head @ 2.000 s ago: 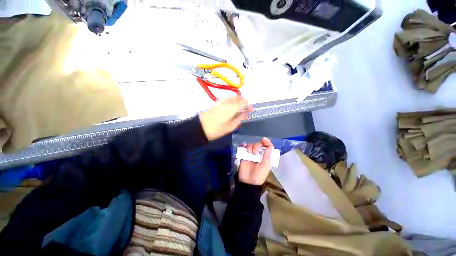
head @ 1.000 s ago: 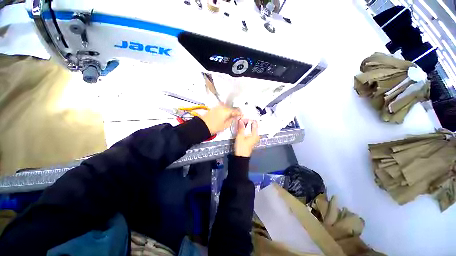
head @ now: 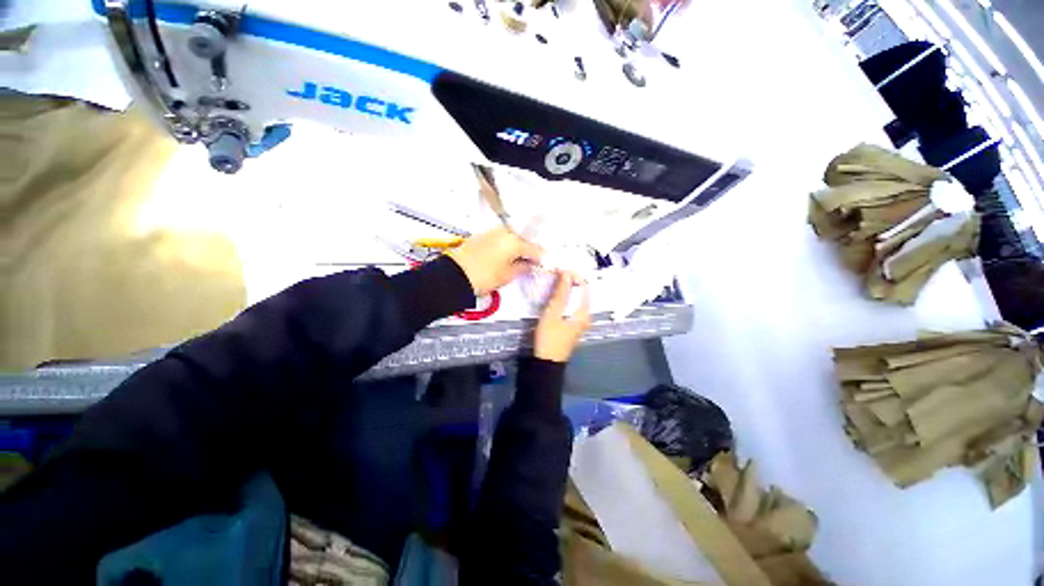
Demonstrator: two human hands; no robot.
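Observation:
My left hand (head: 495,261) and my right hand (head: 560,322) meet over the table's front right part. Their fingertips pinch a small white piece (head: 547,287) between them; glare hides its edges. Scissors lie partly under my left hand and sleeve, with a yellow-orange handle (head: 439,243) and a red handle (head: 482,307) showing. A thin dark pointed tool (head: 426,216) lies just behind the scissors.
The white sewing machine (head: 343,86) spans the back. Khaki cloth (head: 109,246) lies on the left of the table. Crinkled clear plastic is right of my hands. Khaki bundles (head: 933,395) lie at right. More khaki and white pieces (head: 641,504) are below the table edge.
My right hand has come up from below the table edge with the white piece and met my left hand over the table. The view has shifted, showing more of the machine.

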